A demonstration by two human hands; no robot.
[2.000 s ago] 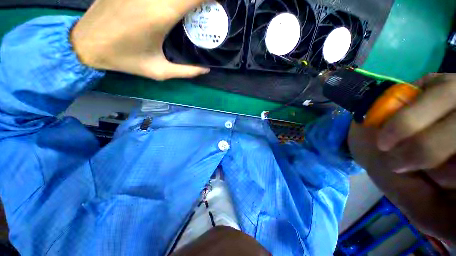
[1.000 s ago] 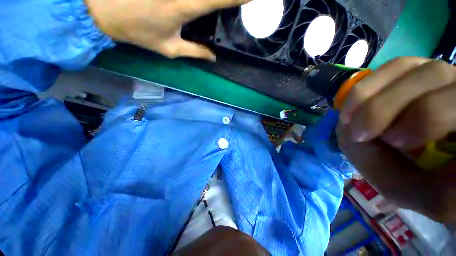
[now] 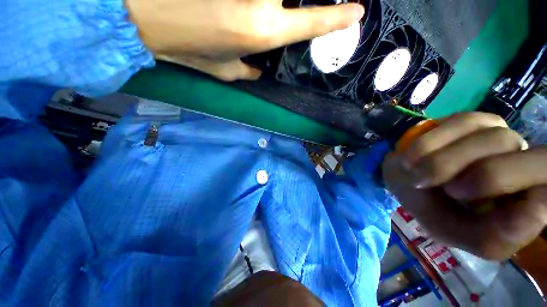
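Three black square cooling fans with white hubs (image 3: 334, 51) (image 3: 392, 69) (image 3: 424, 89) sit in a row on the dark grey mat (image 3: 300, 103) at the top of the view. My left hand (image 3: 225, 30) lies at the left end of the row, its index finger stretched over the nearest hub. The housing under the hand is partly hidden. My right hand (image 3: 465, 174) is closed around the electric screwdriver (image 3: 414, 132), orange and black, whose front end is by the lower edge of the right fans. Its tip is too small and dark to make out.
The green bench top (image 3: 204, 102) shows around the mat, its edge close to my blue smock. Black bars (image 3: 516, 87) lie at the far right, beside crumpled clear plastic (image 3: 534, 120). Below right are a blue frame (image 3: 414, 270) and red and white items (image 3: 441, 255) on the floor.
The view has shifted, so the fans sit more to the right than two seconds ago. My left index finger now reaches over a hub. The screwdriver remains in my right hand near the fans.
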